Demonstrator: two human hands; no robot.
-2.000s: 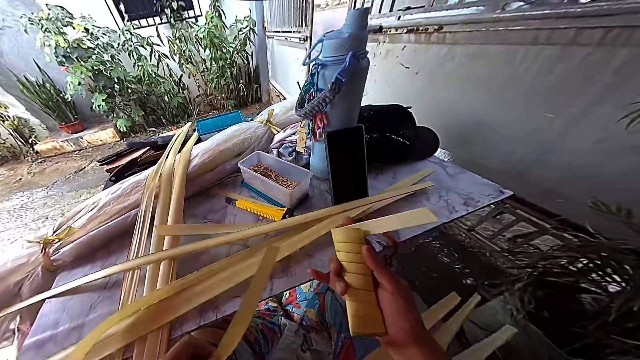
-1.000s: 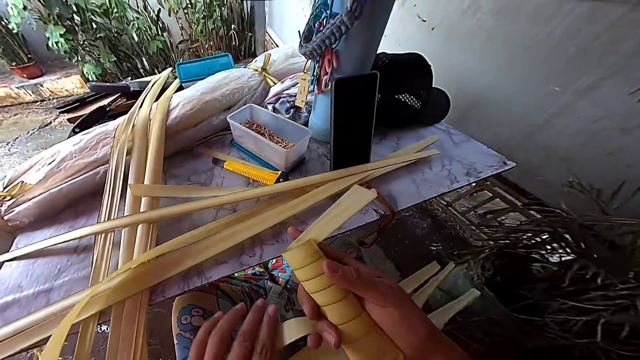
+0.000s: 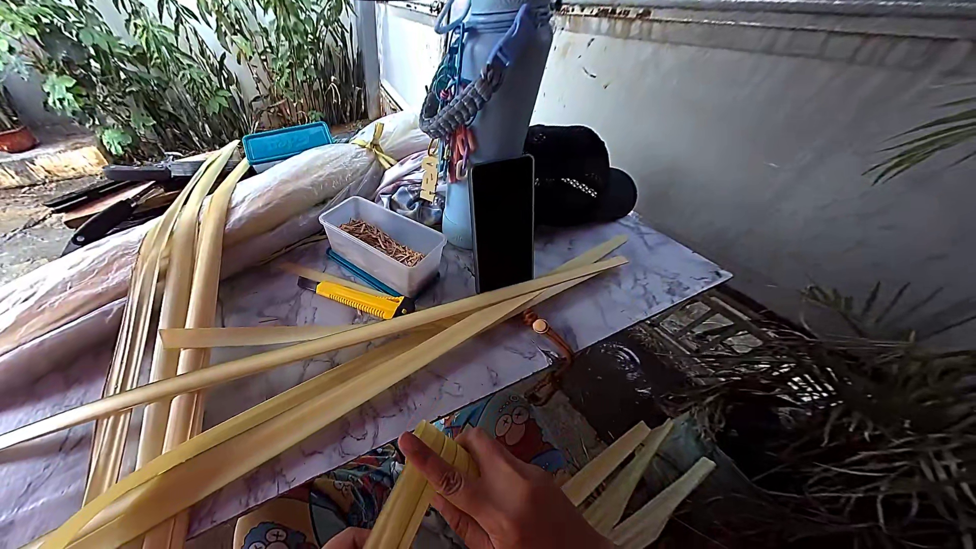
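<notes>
My right hand (image 3: 496,488) grips a wrapped bundle of pale yellow palm-leaf strips (image 3: 438,450) low in the view, over patterned fabric on my lap. Only a small part of my left hand (image 3: 347,538) shows at the bottom edge, against the lower strip of that work; its grip is mostly out of view. Long palm-leaf strips (image 3: 366,381) lie diagonally across the marble-patterned table (image 3: 663,263). More strips (image 3: 179,305) cross beneath them at the left. Several cut strip ends (image 3: 633,480) stick out to the right of my right hand.
A yellow utility knife (image 3: 362,300) lies before a plastic box of small brown sticks (image 3: 435,263). Behind stand a dark-screened phone (image 3: 503,221), a blue bottle (image 3: 496,114) and a black cap (image 3: 572,175). Plastic-wrapped bundles (image 3: 290,191) line the left side; dry fronds (image 3: 862,404) are at right.
The wrapped bundle is lower and turned, with its strip pointing down-left instead of up-right. My left hand, spread beside the work a second ago, is now mostly below the frame.
</notes>
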